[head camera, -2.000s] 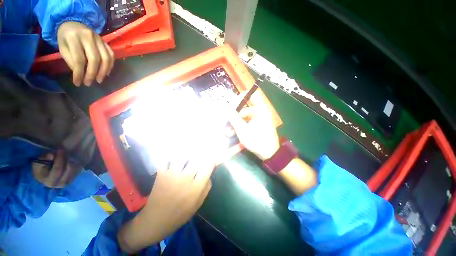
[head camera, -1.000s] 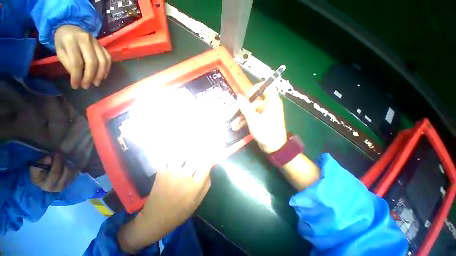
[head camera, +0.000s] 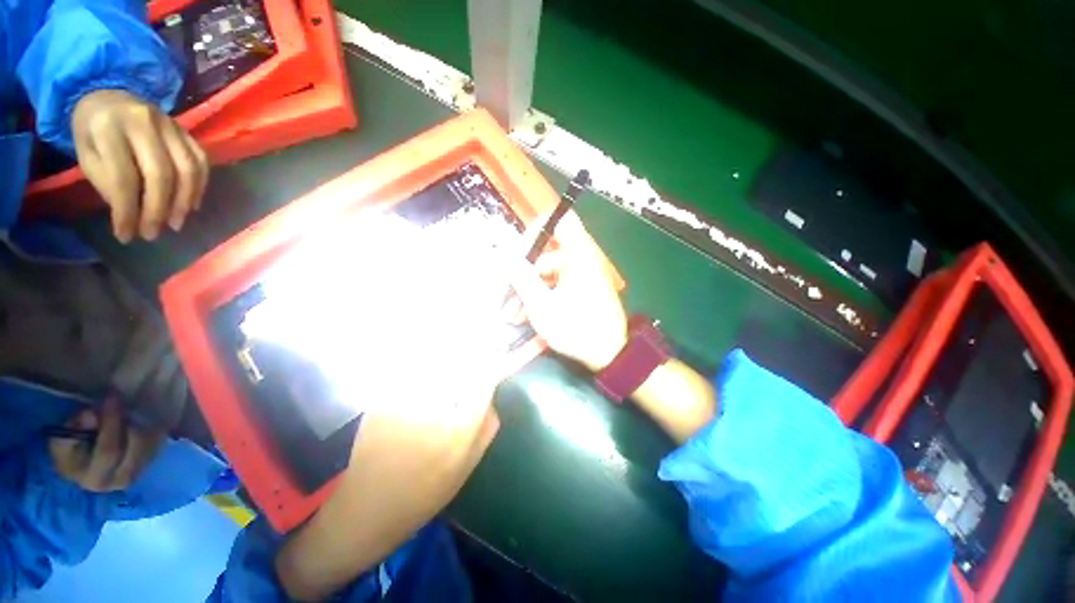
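An open tablet unit (head camera: 295, 442) lies in a red foam tray (head camera: 218, 412) in front of me, with its long side tilted. White glare washes out its middle. Dark circuitry shows at its upper right corner. My right hand (head camera: 572, 295) is at the tray's right side and holds dark, pen-like tweezers (head camera: 556, 217); their lower end is lost in the glare. My left hand (head camera: 424, 448) reaches over the tray's near edge onto the tablet. Its fingertips are hidden in the glare, so I cannot tell if they hold anything.
Stacked red trays with tablets stand at upper left (head camera: 336, 100) and lower right (head camera: 1014, 518). Another person's hand (head camera: 139, 165) rests by the upper left trays; that person's other hand (head camera: 106, 448) holds a dark tool. A post (head camera: 505, 59) and chipped rail border the green belt, where a dark panel (head camera: 843, 212) lies.
The whole view has shifted, so the tray sits further left. My right hand and the tweezers have moved back in over the tablet's right side. My left hand has reached slightly further in.
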